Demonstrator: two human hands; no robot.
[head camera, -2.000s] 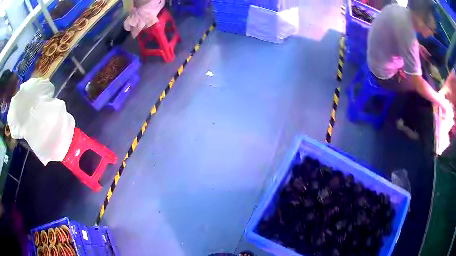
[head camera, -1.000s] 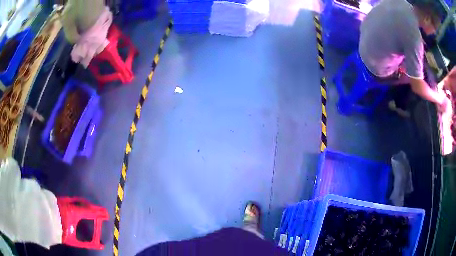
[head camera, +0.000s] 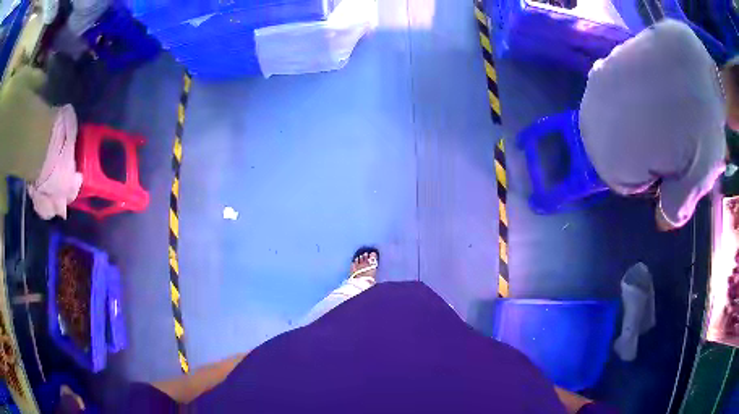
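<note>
Neither of my hands can be made out. A strip of bare forearm shows at the lower left beside my dark purple top, and a small piece of bare arm shows at the bottom right; both hands are hidden or cut off. Nearest in front, a blue plastic crate stands on the floor at the lower right, partly covered by my top. A limp whitish bag or cloth lies right of it. My sandalled foot is on the blue floor ahead.
Stacked blue crates with a white sheet stand at the back. A red stool and crate of brownish parts are left. A person sits by a blue stool. Yellow-black tape runs along both sides.
The view has tilted down and moved forward along the aisle. The crate full of black balls has left the picture at the lower right. The back stack appears nearer.
</note>
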